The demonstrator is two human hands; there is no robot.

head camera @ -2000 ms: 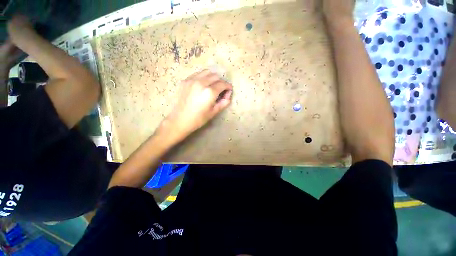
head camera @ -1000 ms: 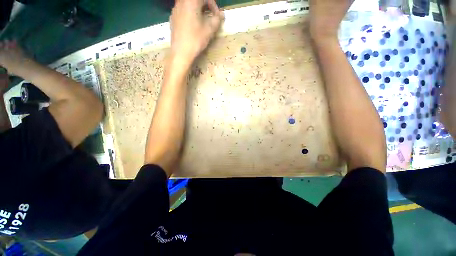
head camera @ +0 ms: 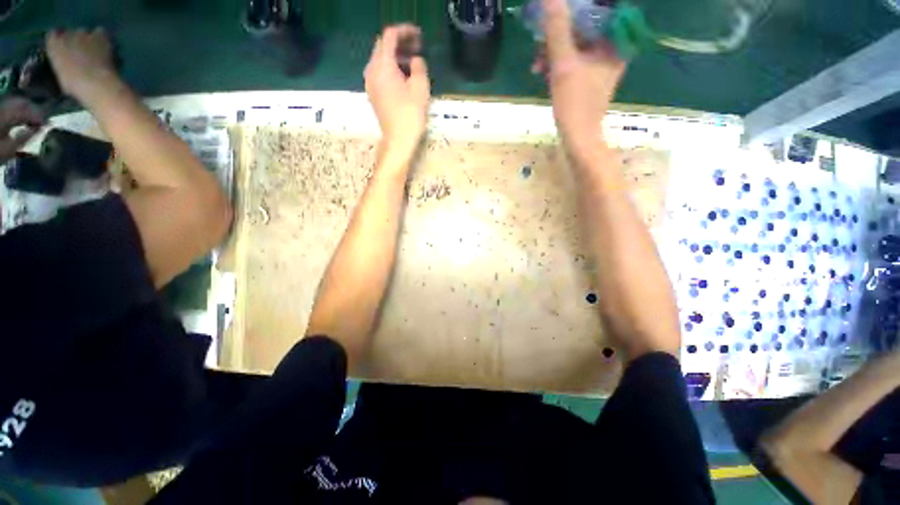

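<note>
My right hand (head camera: 582, 74) is at the top, right of centre, closed around the power screwdriver (head camera: 582, 20), whose green rear cap shows to its right; hand and tool are blurred. My left hand (head camera: 398, 84) is over the edge of the green conveyor belt (head camera: 345, 59), fingers curled with a gap between thumb and fingers; whether a small item is in it cannot be told. A black cylindrical unit (head camera: 476, 35) stands upright between my hands. Another black unit (head camera: 268, 35) stands further left. Screws (head camera: 431, 189) lie scattered as dark specks on the brown board (head camera: 474, 335).
A whitish hose (head camera: 696, 44) loops right of the screwdriver. A grey bar (head camera: 829, 94) crosses at upper right. A dotted white sheet (head camera: 770, 266) lies right of the board. A neighbour's arm (head camera: 163, 158) is at left beside black units (head camera: 74, 163); another person's elbow (head camera: 809, 444) is at lower right.
My left hand has moved from the board up to the belt's edge. The view has shifted, so my right hand, the screwdriver and the standing units now show at the top.
</note>
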